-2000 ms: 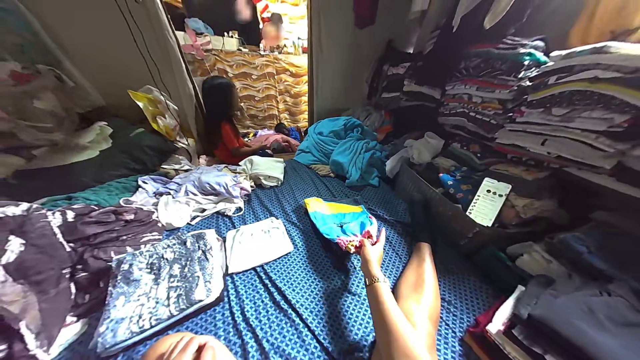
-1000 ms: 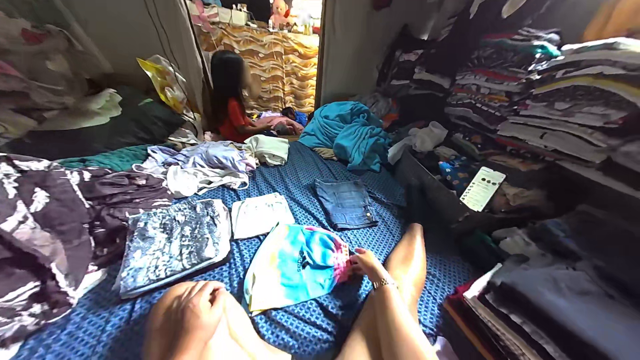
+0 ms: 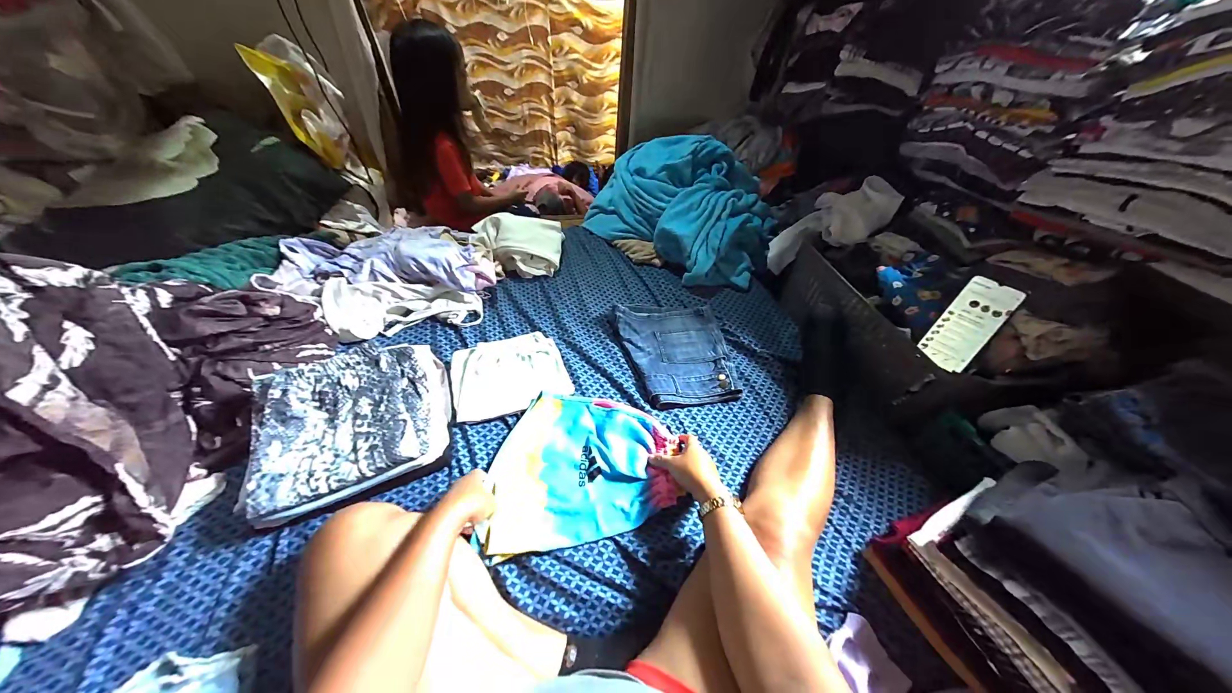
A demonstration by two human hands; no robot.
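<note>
A tie-dye Adidas garment (image 3: 568, 476) in blue, yellow and pink is spread between my hands, low over the blue patterned bedsheet. My left hand (image 3: 470, 502) grips its left edge. My right hand (image 3: 688, 467), with a bracelet watch at the wrist, pinches the pink gathered part at its right side. Folded denim shorts (image 3: 679, 354) lie just beyond the garment. A small folded white cloth (image 3: 510, 373) touches or nearly touches its upper left. Farther left rests a folded black-and-white patterned cloth (image 3: 342, 423).
Loose light garments (image 3: 395, 274) and a dark patterned cloth (image 3: 87, 414) lie left. Ahead are a teal blanket (image 3: 683, 207) and a seated person (image 3: 433, 135). A dark bin (image 3: 847, 327) of clothes with a phone (image 3: 972, 322) on top stands right, near clothing stacks (image 3: 1116, 183).
My left hand, on my knee a second ago, now holds the garment's left edge. Two seconds ago the garment was bunched in my right hand farther forward; it has come closer and is spread out.
</note>
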